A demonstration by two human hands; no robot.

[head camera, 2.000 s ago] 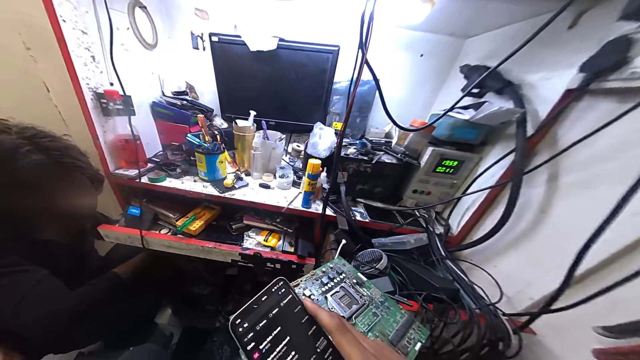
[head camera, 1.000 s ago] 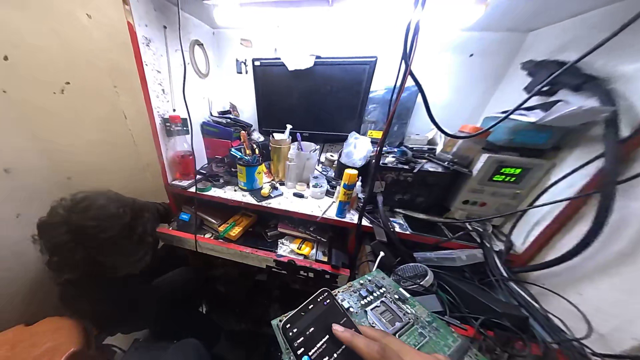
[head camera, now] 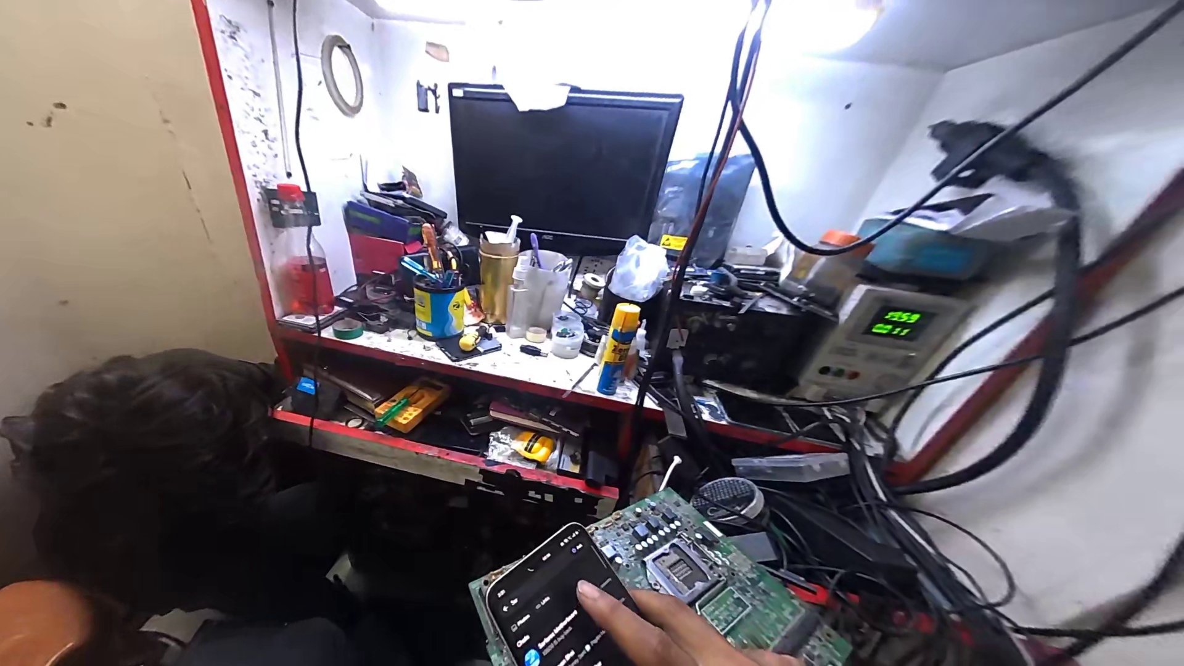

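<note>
My right hand [head camera: 666, 624] reaches in from the bottom edge, its index fingertip over the screen of a dark smartphone [head camera: 555, 592]. The screen is lit and shows a list with writing. My left hand is not in view, and what supports the phone is hidden below the frame. Behind and under the phone lies a green computer motherboard [head camera: 740, 592] with a metal-framed processor socket [head camera: 683, 566]. A white-tipped stick [head camera: 671, 472] stands up just past the board's upper edge.
Another person's dark-haired head [head camera: 139, 444] is low at the left. Beyond are a red-edged shelf [head camera: 370, 351], monitor [head camera: 566, 166], yellow-and-blue spray can [head camera: 618, 350] and pen-filled tin [head camera: 438, 308]. Tangled cables [head camera: 888, 518] and a bench power supply [head camera: 883, 342] crowd the right; cables hang across.
My right index finger has moved from the phone's right edge to over its screen. The screen's content has changed. The view has turned somewhat to the left.
</note>
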